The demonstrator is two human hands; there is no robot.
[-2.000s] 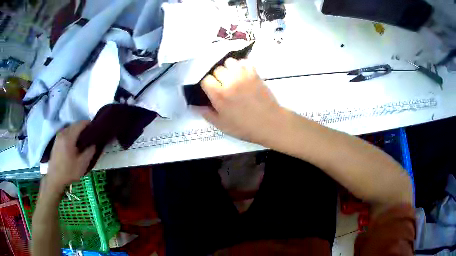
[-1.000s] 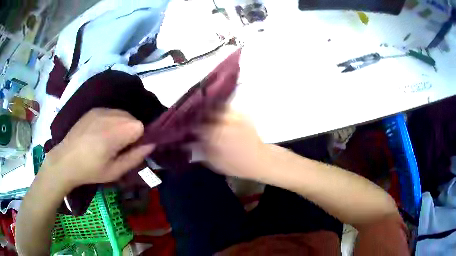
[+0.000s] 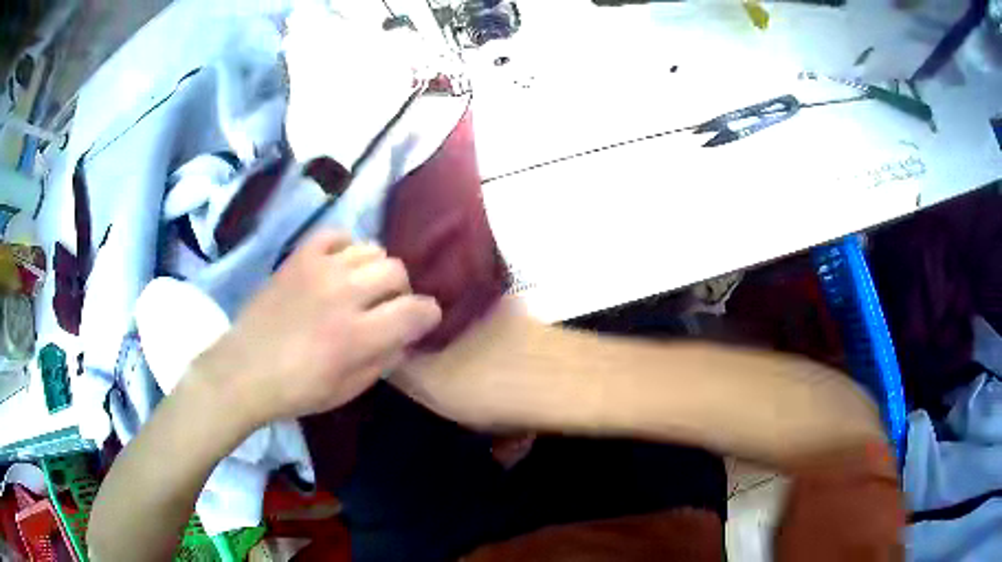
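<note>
A maroon panel (image 3: pixel 445 231) runs from the presser foot and needle area (image 3: pixel 440 77) down toward my hands, joined to or lying against a light cloth strip on its left. My left hand (image 3: pixel 330 318) is curled, with its fingertips closed on the panel's lower left part. My right hand (image 3: pixel 451 368) is at the panel's lower end; its fingers are hidden behind the cloth and my left hand. A garment bundle (image 3: pixel 132 143) of light cloth with dark strips is heaped left of the needle and hangs over the table edge.
Thread snips (image 3: pixel 749 119) lie on the white table (image 3: pixel 615 236) at the right, with a thin dark cord across it. A blue basket (image 3: pixel 863 318) is below the table at the right. Green (image 3: pixel 77 494) and red (image 3: pixel 39 532) baskets are at the lower left.
The maroon panel was folded and raised between both hands; it now hangs flatter below the needle. My left hand has moved right. Light cloth now hangs over the green basket.
</note>
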